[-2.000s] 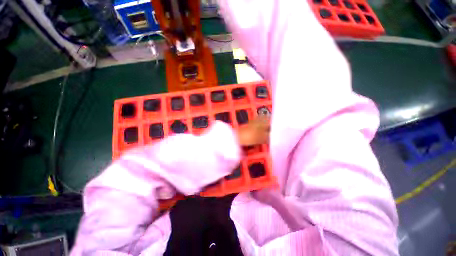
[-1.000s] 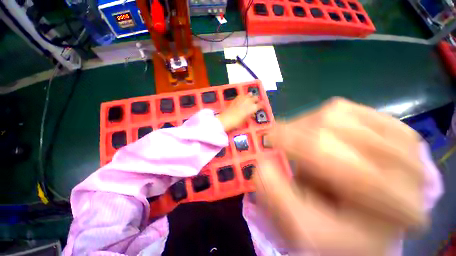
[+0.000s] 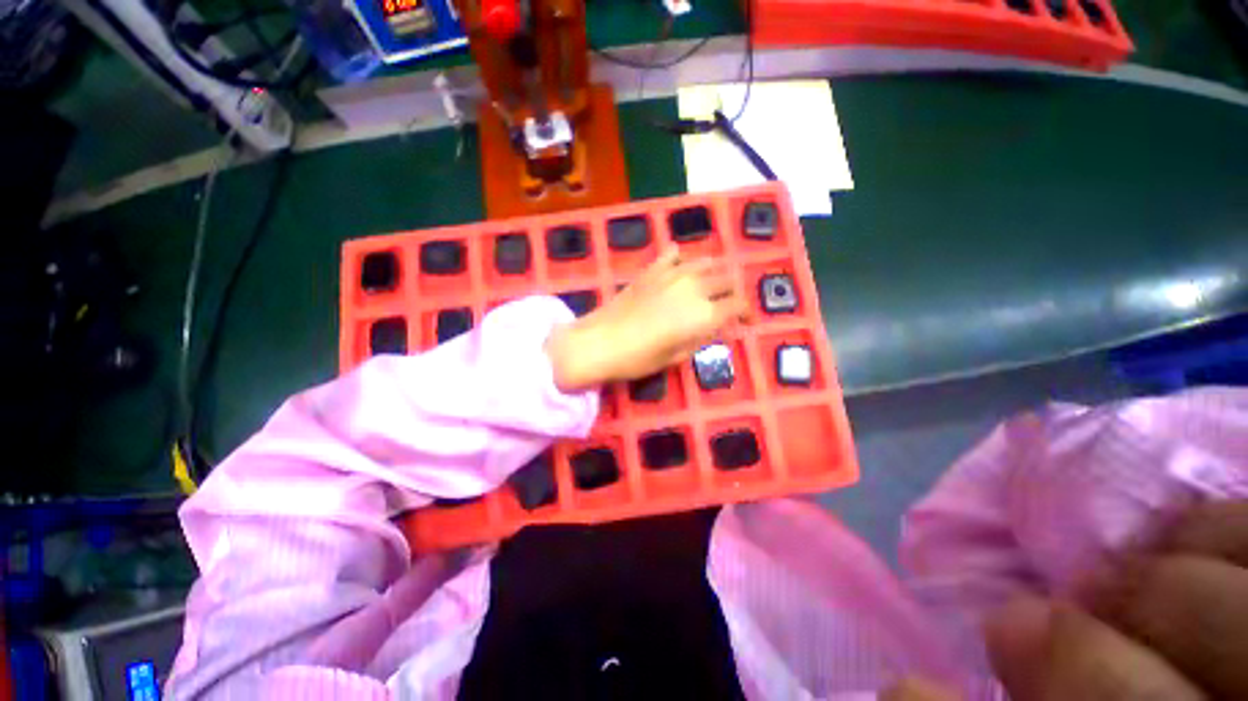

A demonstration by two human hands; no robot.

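Note:
The red-orange tray (image 3: 808, 486) lies in front of my body with small black watch bodies in its pockets. Right-column bodies (image 3: 777, 292) show a pale ring or square; its bottom pocket is empty. My left hand (image 3: 664, 322) reaches over the tray, fingers at the second row near the right; whether they grip a body is hidden. My right hand (image 3: 1122, 623) is blurred and cut off at the lower right; what it holds cannot be told. The orange-brown fixture (image 3: 609, 151) stands behind the tray, with a pale nest block (image 3: 548, 137) low on it.
White paper (image 3: 808, 130) with a dark pen (image 3: 743, 144) lies right of the fixture. Another red tray (image 3: 931, 30) is behind right. A blue-edged meter (image 3: 404, 21) is behind left. Thin cables run on the green bench at left. A grey instrument (image 3: 117, 657) sits lower left.
My right arm has drawn back from over the tray to the lower right, uncovering the tray's right column. My left hand has moved to the second row. The view has shifted.

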